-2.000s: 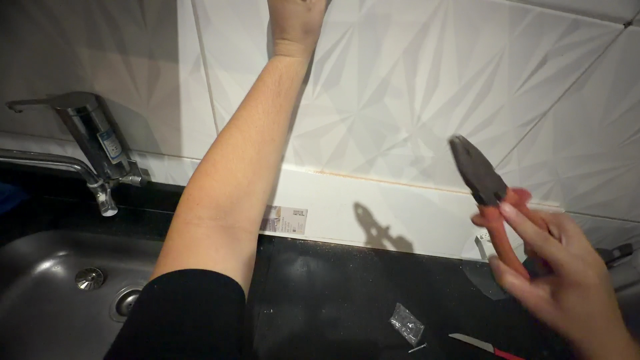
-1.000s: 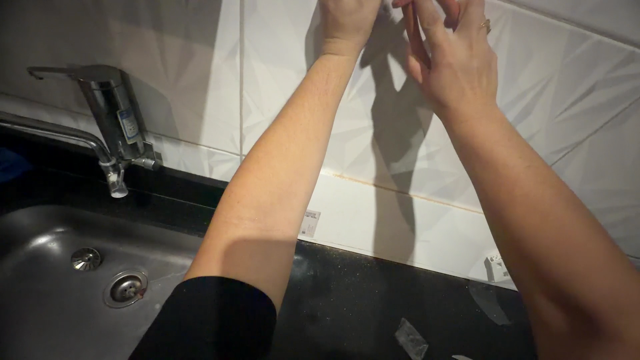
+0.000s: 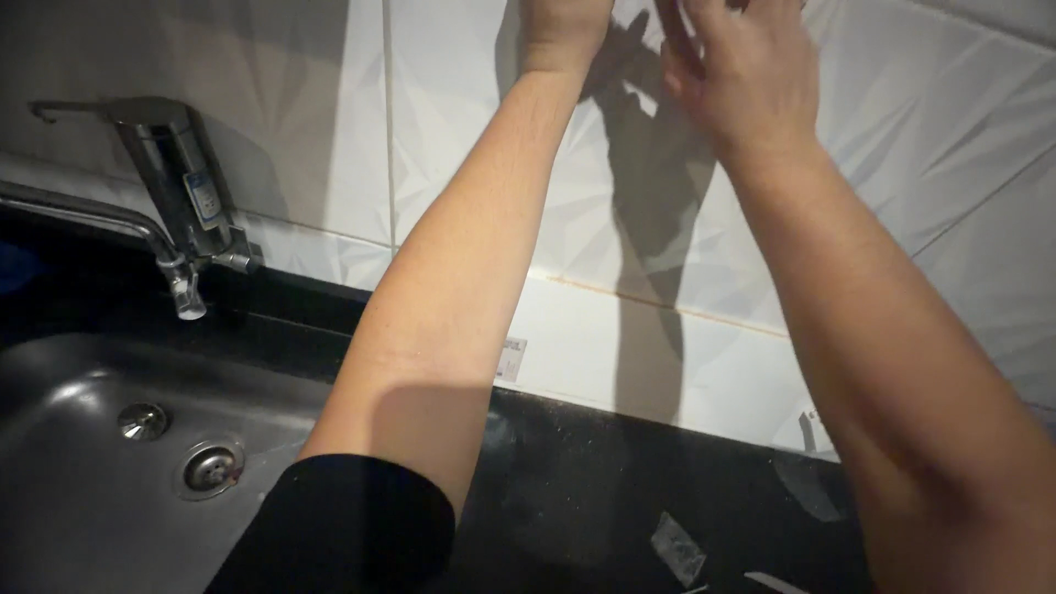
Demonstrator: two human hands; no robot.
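Note:
Both arms reach up along the white faceted wall tiles [image 3: 462, 148]. My left hand [image 3: 569, 33] is cut off by the top edge; only its wrist and lower part show, so what its fingers touch is hidden. To its right, my right hand [image 3: 755, 74] is raised with bent fingers, also partly beyond the top edge. A dark reddish piece, perhaps a handle of the pliers, shows faintly by its fingers, but I cannot tell what it grips. Shadows of the hands and a tool fall on the tiles between the arms.
A metal sink [image 3: 74, 511] with a drain [image 3: 210, 469] is at lower left, below a chrome faucet [image 3: 165, 173]. A white panel with a label [image 3: 511, 360] stands along the wall behind the black countertop [image 3: 561, 495]. On the countertop lie a small clear plastic bag [image 3: 678, 549] and a blade [image 3: 771, 582].
Two seconds ago my right hand held red-handled pliers at the right, above the countertop. It has since moved up and left, beside my left hand. My left hand stays raised at the wall.

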